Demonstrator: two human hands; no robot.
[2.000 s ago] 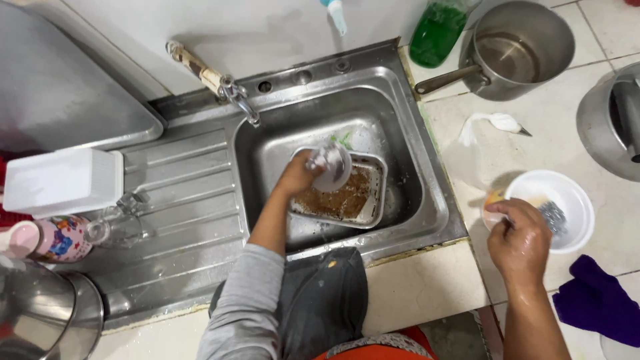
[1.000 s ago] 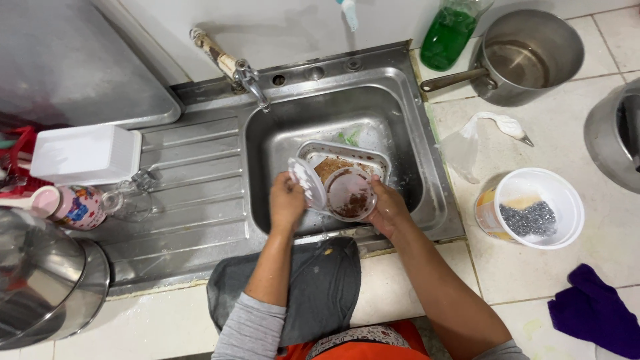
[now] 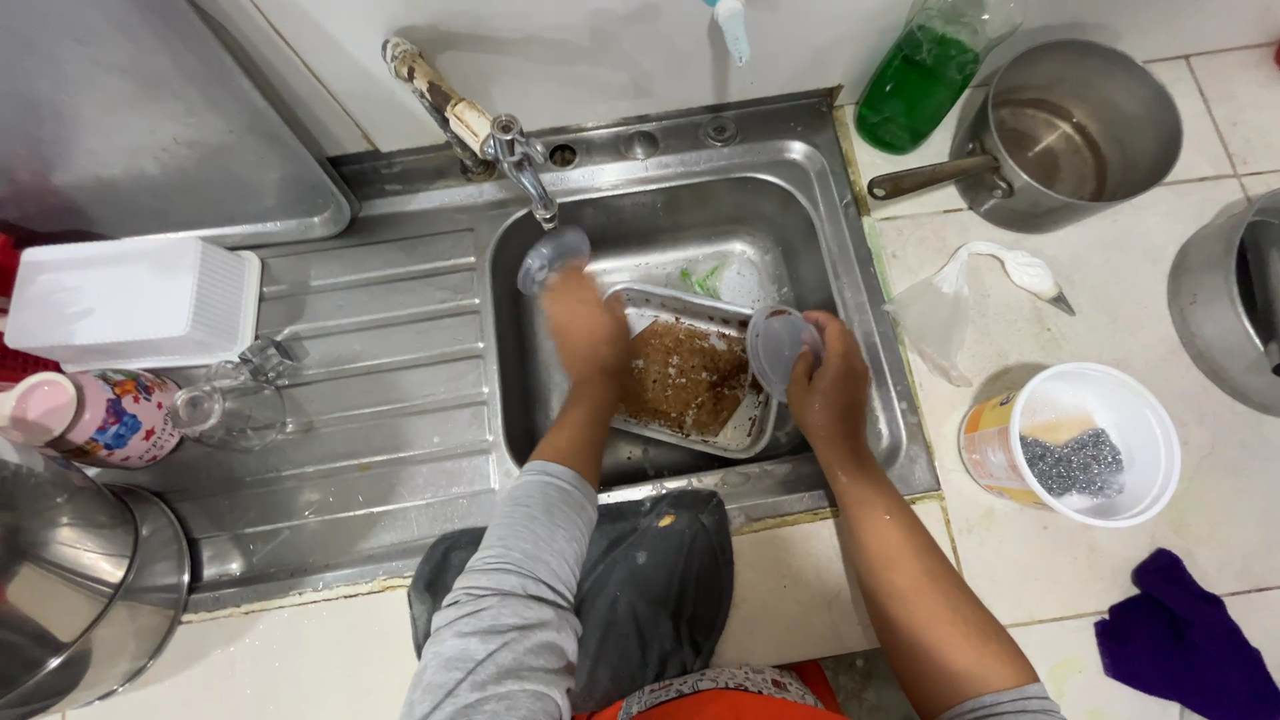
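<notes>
My left hand (image 3: 585, 325), blurred by motion, holds a clear plastic piece (image 3: 553, 258) just under the spout of the metal faucet (image 3: 525, 170). Over the right side of the sink (image 3: 840, 250), my right hand (image 3: 832, 385) grips a small round translucent plastic piece (image 3: 782, 350) by its edge. Between and below the hands, a rectangular metal pan (image 3: 690, 440) lies tilted in the basin, with brown crumbly residue (image 3: 685, 375) inside. Green scraps (image 3: 702, 281) lie on the basin floor behind the pan.
On the drainboard (image 3: 390, 370) are a white plastic container (image 3: 130, 300), a pink patterned cup (image 3: 120, 415) and clear glassware (image 3: 230, 408). At right are a saucepan (image 3: 1085, 130), a green liquid bottle (image 3: 920, 85), a piping bag (image 3: 945, 300), a tub with a metal scourer (image 3: 1075, 465) and a purple cloth (image 3: 1170, 630).
My right hand has gone from the white tub to the sink and taken hold of a plastic piece. My hands were together over the pan a second ago; the left has moved up to the faucet.
</notes>
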